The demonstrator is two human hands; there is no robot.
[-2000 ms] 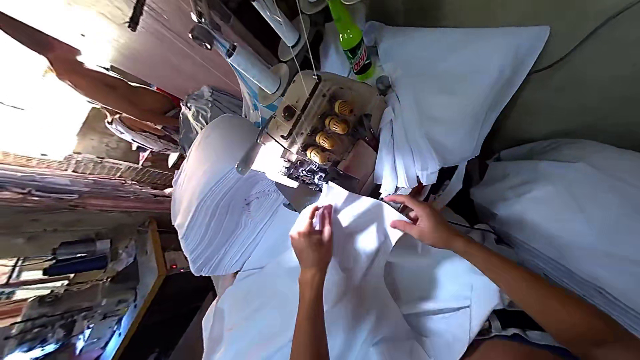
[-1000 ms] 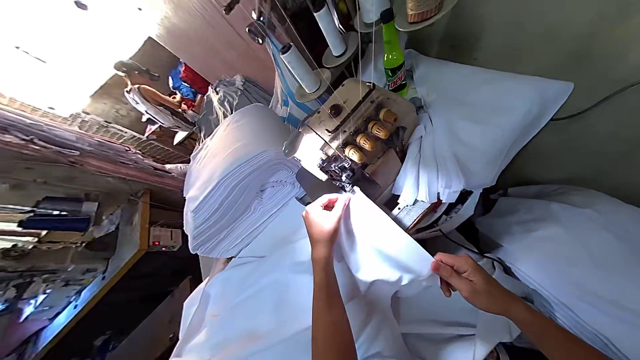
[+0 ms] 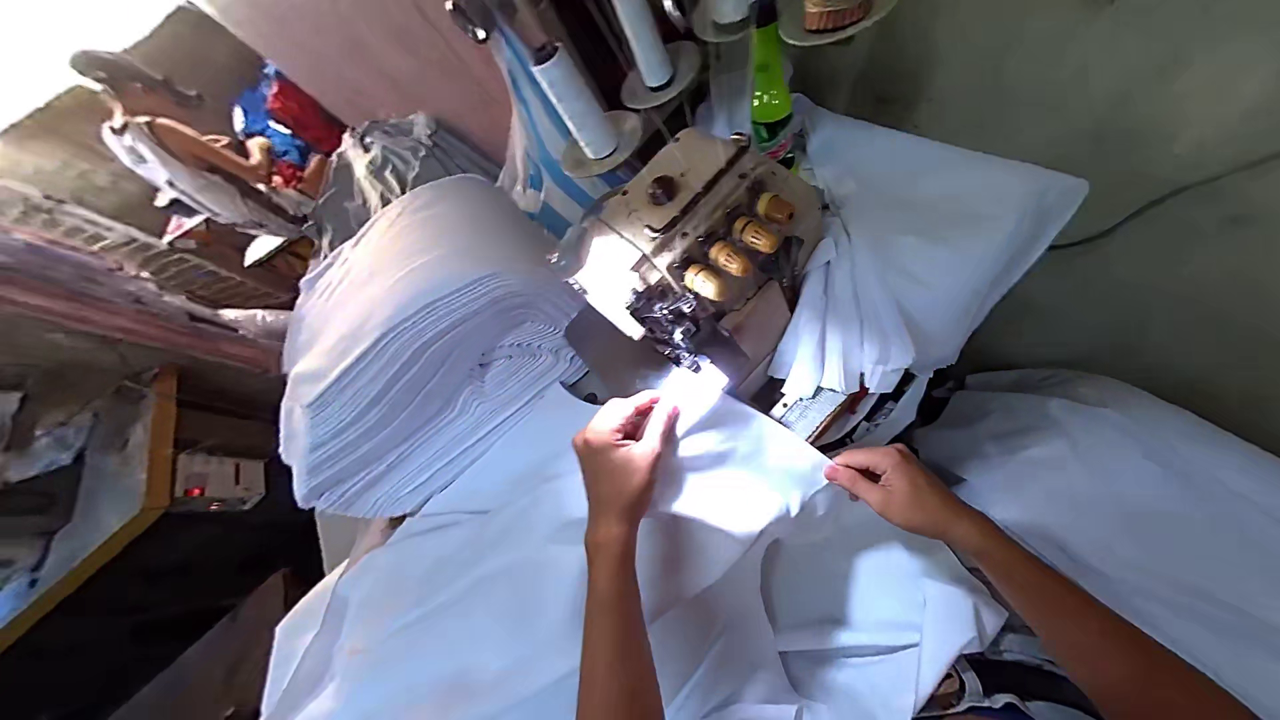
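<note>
An overlock sewing machine (image 3: pixel 700 220) with several yellow tension knobs stands at the centre, its lamp lighting the needle area. White fabric (image 3: pixel 735 455) runs from the presser foot down over the front. My left hand (image 3: pixel 622 450) pinches this fabric between thumb and fingers, just below the foot. Further right, my right hand (image 3: pixel 890 485) grips the fabric's edge between thumb and forefinger, so the edge lies fairly straight between foot and hand. A thick folded stack of white fabric (image 3: pixel 420 340) lies left of the machine.
Thread cones (image 3: pixel 578 105) and a green bottle (image 3: pixel 770 90) stand behind the machine. More white fabric pieces (image 3: pixel 920 220) lie to its right, with a large white pile (image 3: pixel 1120 500) nearer. Another person (image 3: pixel 200 150) is at the upper left. A yellow-edged shelf (image 3: pixel 160 440) stands at left.
My right hand has moved away from the machine's foot along the fabric edge, which was slack two seconds ago and is now drawn straighter. My left hand still holds the fabric near the foot.
</note>
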